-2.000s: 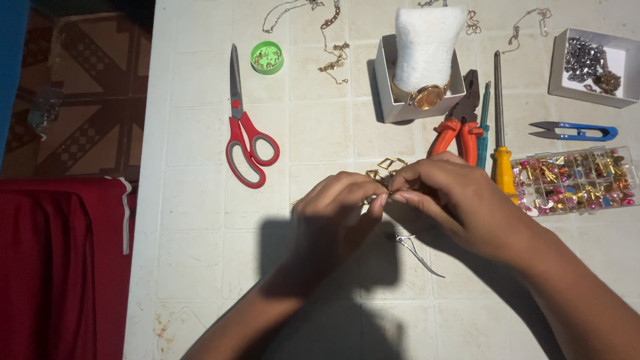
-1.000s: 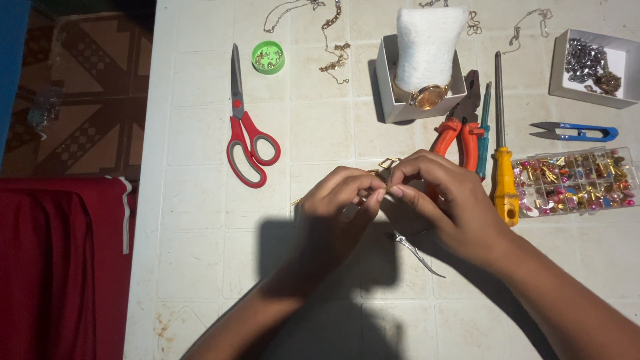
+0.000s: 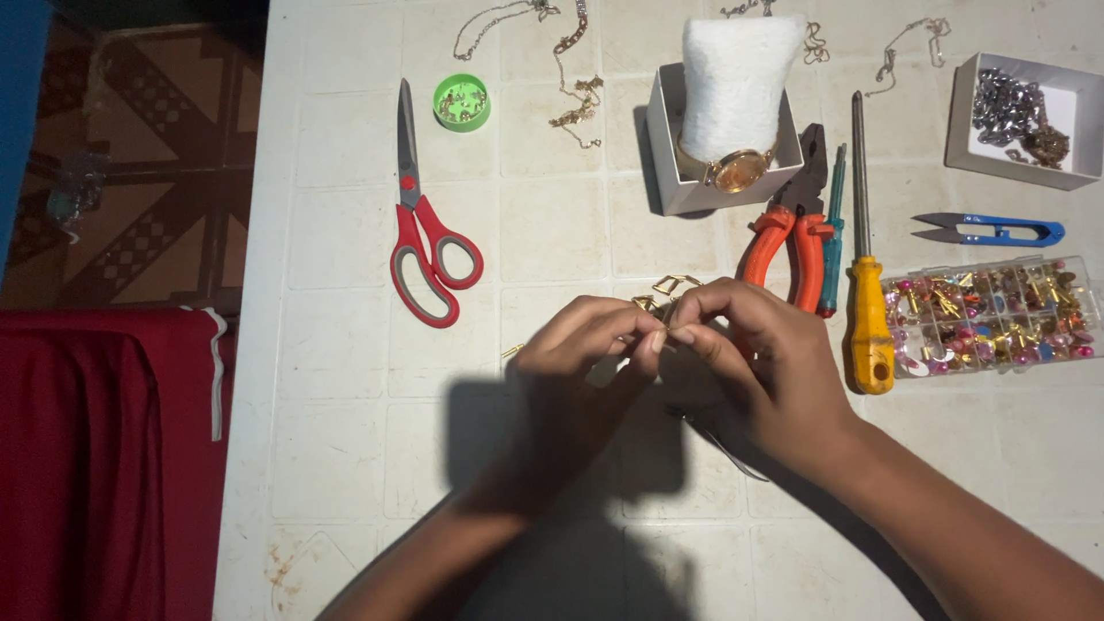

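Note:
Thumb and forefinger of my left hand (image 3: 586, 362) and of my right hand (image 3: 759, 362) meet at a tiny gold-coloured piece (image 3: 666, 331), mostly covered by the fingertips. Just beyond them lie gold-coloured diamond-shaped links (image 3: 677, 283) on the white table; whether these join the held piece I cannot tell. A small gold-coloured pin (image 3: 512, 351) shows at the left hand's outer edge. Below the right hand's fingers is a thin metal tool (image 3: 724, 448), partly in shadow. Orange-handled pliers (image 3: 808, 250) lie behind the right hand, which hides part of their grips.
Red-handled scissors (image 3: 429, 250) and a green cap of small metal parts (image 3: 461, 103) lie left. Behind stands a box (image 3: 699, 194) with a watch (image 3: 740, 171) on a white cushion. A yellow screwdriver (image 3: 871, 336), blue thread snips (image 3: 1000, 230), bead organizer (image 3: 992, 319) and chain box (image 3: 1069, 177) are right.

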